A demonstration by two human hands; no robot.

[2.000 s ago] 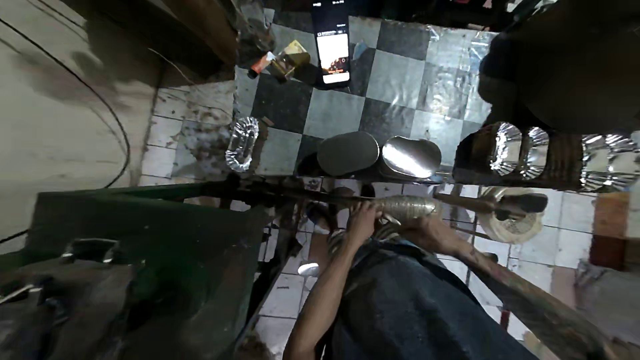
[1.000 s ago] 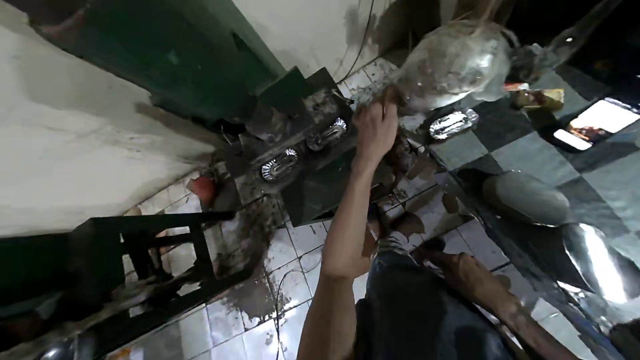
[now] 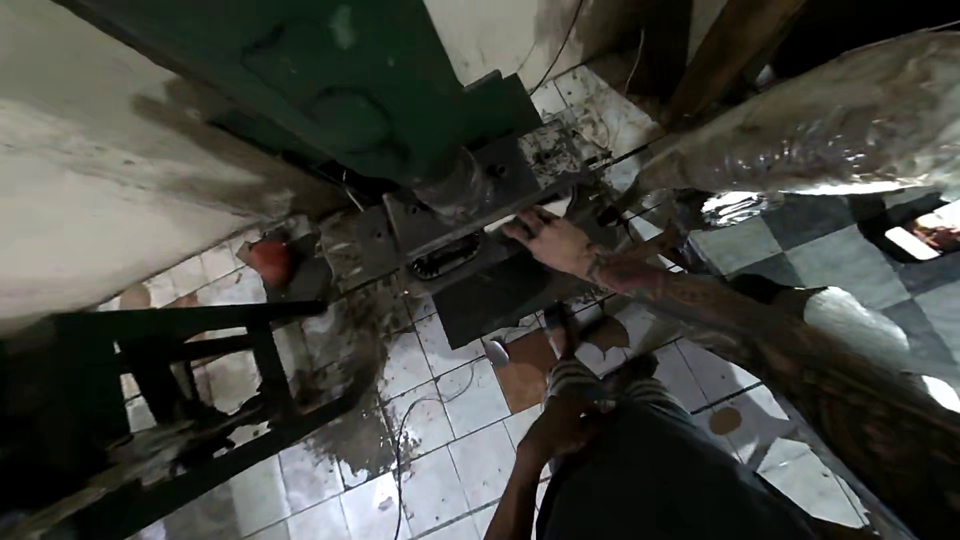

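My right hand (image 3: pixel 551 240), on a tattooed forearm, reaches in beneath the head of a green press (image 3: pixel 360 90). Its fingers touch or hover just above a pale flat piece (image 3: pixel 559 206) on the metal die; whether they grip it is unclear. Left of the fingers, an oval die opening (image 3: pixel 445 257) shows a dark, fluted rim. My left hand (image 3: pixel 562 427) rests low by my lap, fingers curled and their inside hidden. At the right, a crinkled foil tray (image 3: pixel 735 208) lies on the checkered tabletop (image 3: pixel 825 244).
A green metal frame (image 3: pixel 266 367) stands at lower left, with a red object (image 3: pixel 270 261) behind it. A thin cable (image 3: pixel 401 442) crosses the tiled floor. A large plastic-wrapped shape (image 3: pixel 810 124) spans the upper right. A lit phone (image 3: pixel 915 244) lies on the table.
The view has swung left, toward the press. My left hand has drawn back from the press side to my lap, while my right hand has moved from there to the die.
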